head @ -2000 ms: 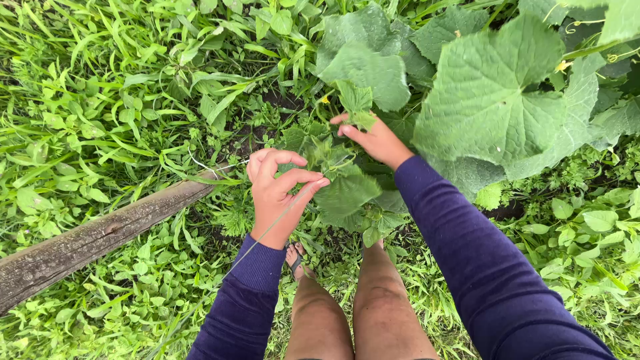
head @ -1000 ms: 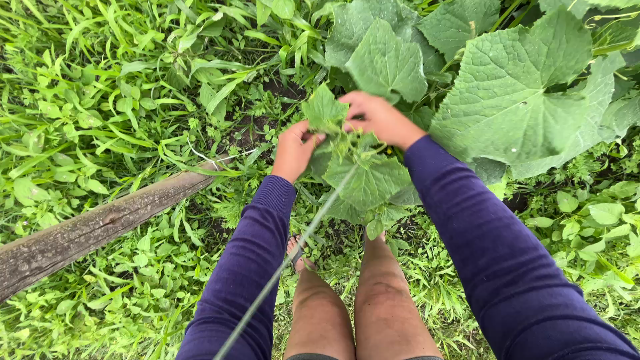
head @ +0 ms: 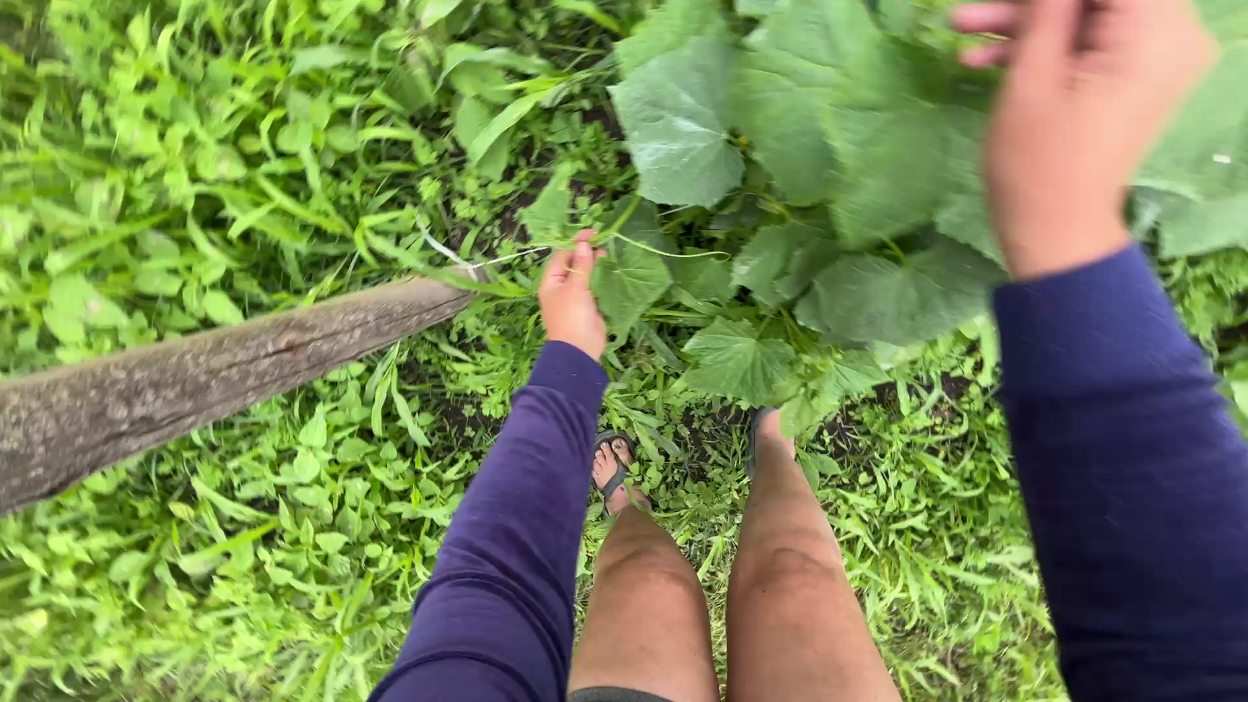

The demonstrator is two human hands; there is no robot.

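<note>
My left hand (head: 573, 297) pinches a thin green vine stem (head: 606, 234) between thumb and fingers, low in the leaves and just right of the post's end. A curling tendril (head: 673, 253) runs from there to the right. My right hand (head: 1092, 127), blurred, is raised at the top right, over the broad lobed leaves of the vine plant (head: 877, 297). Its fingers are partly cut off by the frame edge, and whether they hold anything cannot be told. A thin pale string (head: 512, 256) leads from the post toward my left hand.
A weathered wooden post (head: 244, 356) reaches in from the left, its end near my left hand. Grass and low weeds (head: 244, 546) cover the ground around. My sandalled foot (head: 614, 473) stands below the plant, with the other partly under leaves.
My hands were close together at the vine tip; now they are wide apart, the right one raised to the right. The string that stretched toward me across the left arm no longer shows there.
</note>
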